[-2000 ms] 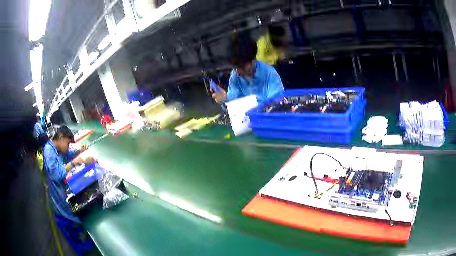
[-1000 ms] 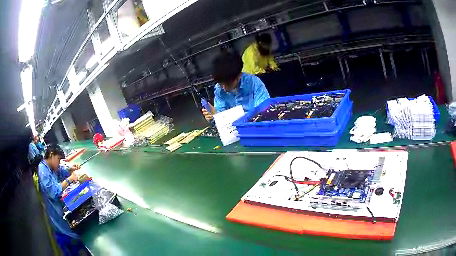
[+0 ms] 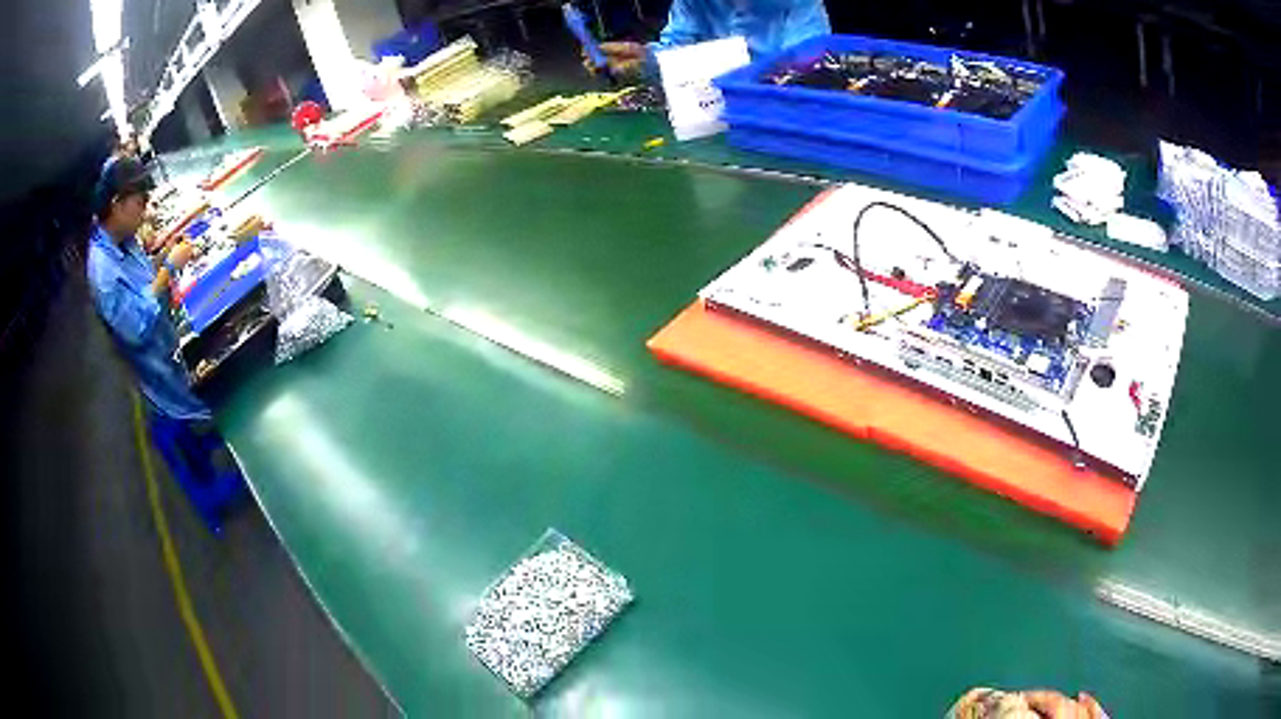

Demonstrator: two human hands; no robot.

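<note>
A white rear chassis panel [image 3: 787, 302] lies on a red-orange foam pad [image 3: 899, 417] at the right. A blue mainboard [image 3: 1019, 312] with a black fan sits on the panel. A black sleeved cable loops over the panel beside it, with red and yellow leads near the board. A clear bag of small silvery pieces [image 3: 548, 614] lies nearer me, left of the panel. Fingers, apparently of my right hand [image 3: 1028, 705], show at the bottom edge, cut off by it; whether they hold anything is hidden. My left hand cannot be made out.
Stacked blue bins [image 3: 885, 129] full of boards stand behind the panel, with white parts [image 3: 1222, 218] to their right. A person in blue is behind the bins. Another person [image 3: 134, 281] works at the far left beside a blue tray. A metal strip [image 3: 1187, 618] crosses the bench at right.
The view has tilted down, so the panel and bins sit higher in the picture. The bag of silvery pieces and the fingers at the bottom edge have come into view.
</note>
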